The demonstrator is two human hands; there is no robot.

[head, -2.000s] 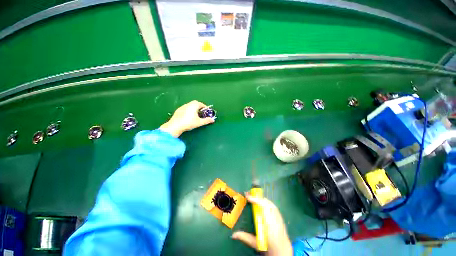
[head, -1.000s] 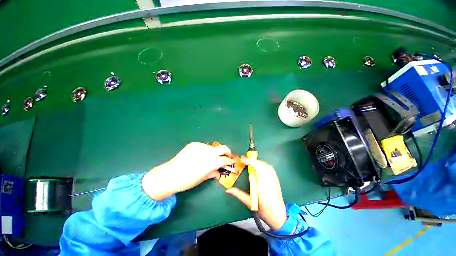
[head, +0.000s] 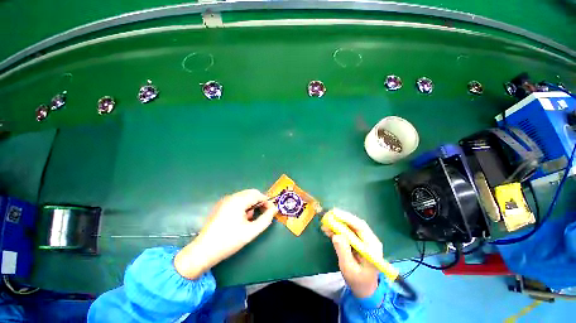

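Note:
A round silvery-purple stator (head: 290,204) sits in the centre of the orange soldering fixture (head: 299,225) on the green mat. My left hand (head: 235,221) is at the fixture's left side, its fingertips pinching something thin and dark, perhaps tweezers or wire, whose tip reaches the stator's left edge. The thin solder wire (head: 148,236) runs from the spool (head: 63,228) at left towards my left hand. My right hand (head: 354,243) grips the yellow soldering iron (head: 361,245) like a pen. Its tip is at the fixture's right corner; whether it touches anything is unclear.
A white pot (head: 391,140) with brownish-grey bits stands behind right. The black fume extractor fan (head: 436,202), a holder with a yellow block (head: 515,207) and a blue soldering station (head: 543,126) are at right. More stators (head: 316,88) lie spaced along the green conveyor belt (head: 265,63).
The stator taken from the belt is now in the fixture. My left hand has drawn back to the fixture's left. The iron, upright before, now slants with its tip towards the fixture.

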